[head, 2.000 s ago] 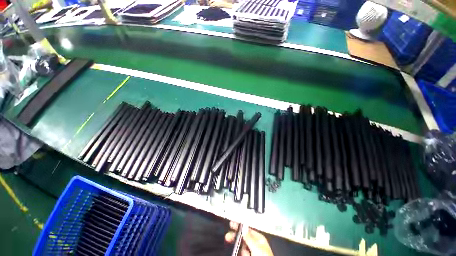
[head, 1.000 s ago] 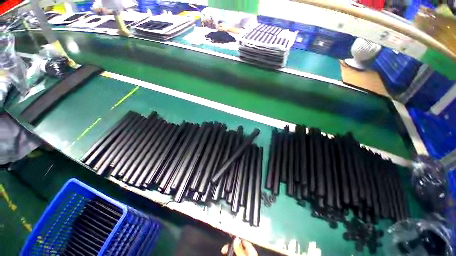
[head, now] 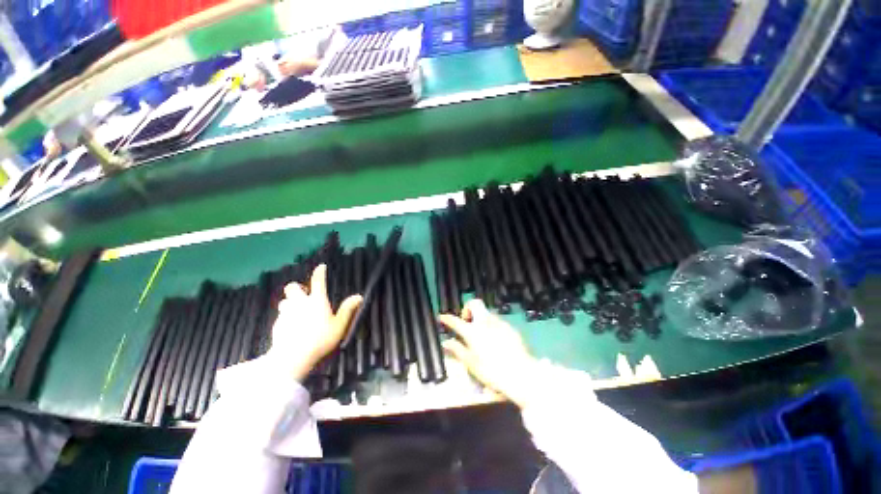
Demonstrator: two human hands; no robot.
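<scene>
Black tubes lie side by side on the green bench in a left group and a right group. One tube lies slanted across the left group. My left hand is over the left group, fingers spread, its thumb beside the slanted tube; no tube shows in its grip. My right hand is at the front of the gap between the groups, fingertips low near the bench; whether they hold a small part cannot be told. Small black end parts lie loose below the right group.
An open clear bag with black parts lies at the right, a darker bag behind it. A long black bar lies far left. The green belt runs behind. Blue crates stand at lower right and lower left. Stacked trays stand beyond.
Both forearms have come into view over the bench; before, only one hand showed at the lower edge, with a tube. The view has turned to the right.
</scene>
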